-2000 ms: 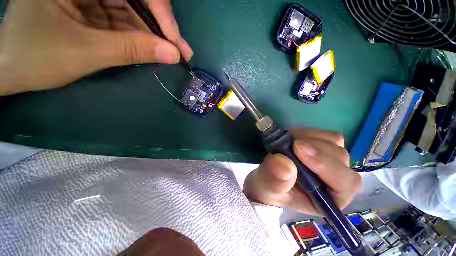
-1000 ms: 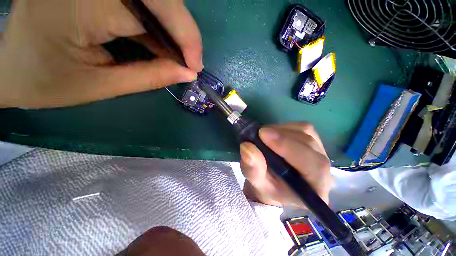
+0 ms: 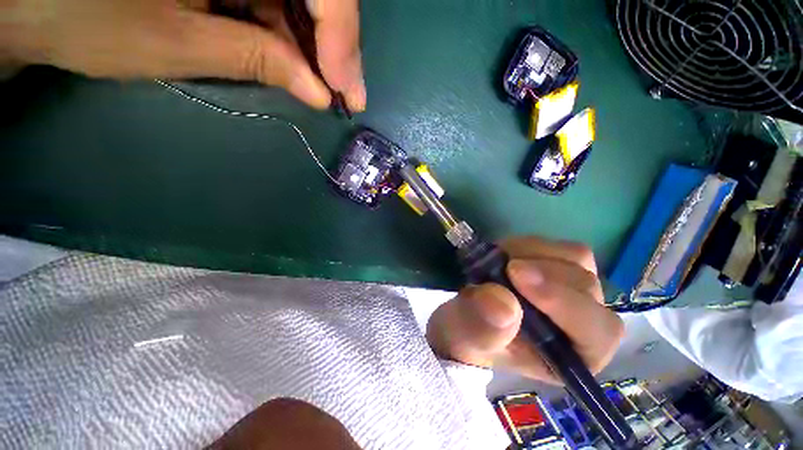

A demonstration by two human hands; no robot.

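Observation:
My left hand [image 3: 264, 53] is at the upper left, shut on dark tweezers [image 3: 319, 66]; their tips are just above the nearest device and appear apart from it. My right hand [image 3: 537, 303] holds a black soldering iron [image 3: 550, 343]. Its silver shaft points up-left over the battery [image 3: 412, 195], with its tip at or over the right edge of the device housing [image 3: 361, 171]. I cannot tell if it touches. The battery is partly hidden by the shaft. A thin silvery wire [image 3: 233, 112] runs from under my left hand to the housing's left edge.
Two more devices [image 3: 537, 66] [image 3: 550, 167] with yellow-edged batteries lie on the green mat [image 3: 158, 189] at upper right. Beyond are a round fan grille [image 3: 709, 39], a blue box [image 3: 656, 224] and a black object with tape [image 3: 757, 211]. Another person's white sleeve [image 3: 722, 343] is at lower right.
My left hand and the tweezers have moved up, away from the board, uncovering more wire. The iron has drawn back right and down from over the board. The whole view has shifted slightly.

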